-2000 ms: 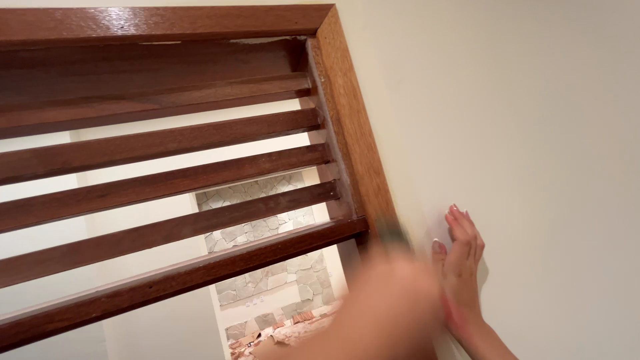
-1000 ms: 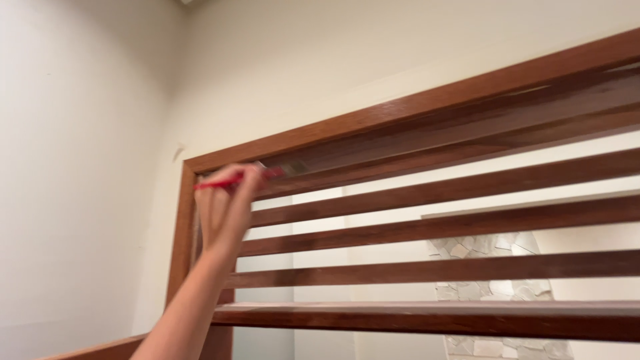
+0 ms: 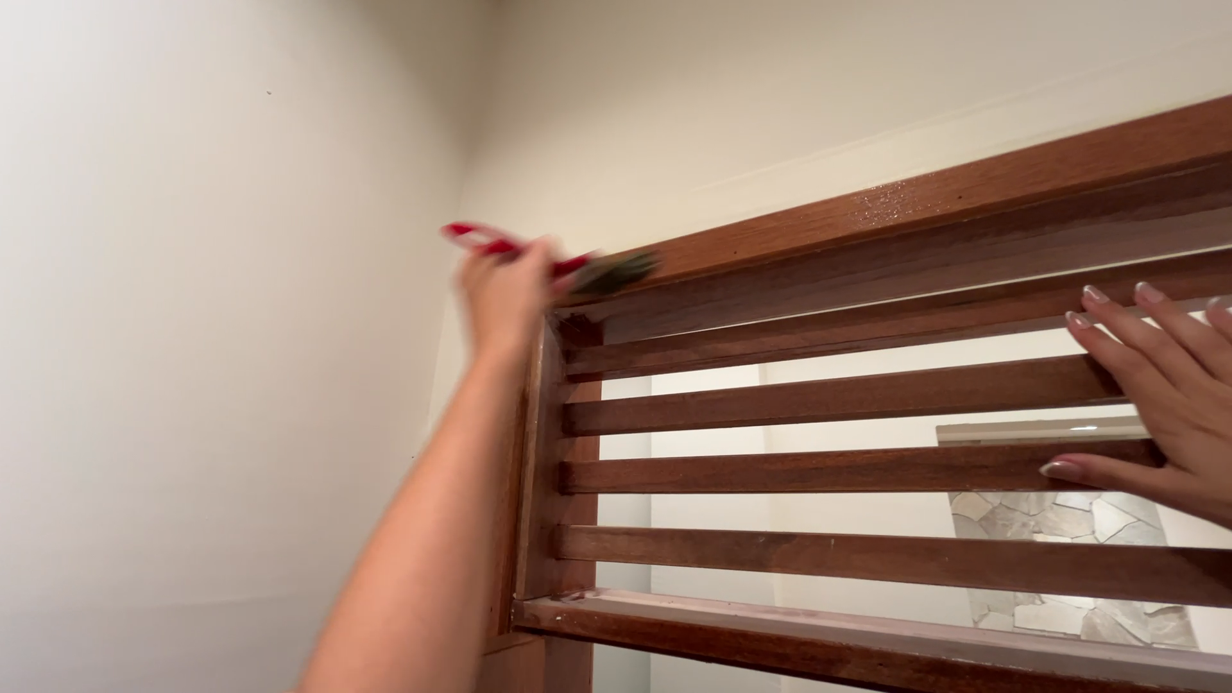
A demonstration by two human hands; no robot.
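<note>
My left hand (image 3: 505, 298) is raised at the upper left corner of a brown wooden frame, shut on a red-handled paintbrush (image 3: 491, 243). The dark bristles point right and lie over the top rail (image 3: 808, 223); hand and brush are blurred, so contact is unclear. At the right edge, my right hand (image 3: 1179, 414) is spread over the horizontal wooden slats (image 3: 828, 470), back towards me, with no object seen in it. Part of that hand is cut off by the view's edge. A shiny, speckled patch shows on the top rail.
A pale wall (image 3: 241, 337) stands at the left and meets the wall above the frame (image 3: 770, 96) in a corner. Below the slats runs a thicker lower rail (image 3: 818, 640). Irregular stone cladding (image 3: 1059, 520) shows through the gaps.
The view has swung widely from the frame's right corner to its left. My right hand, beside the frame on the wall two seconds ago, is now at the slats. The brush now lies over the top rail.
</note>
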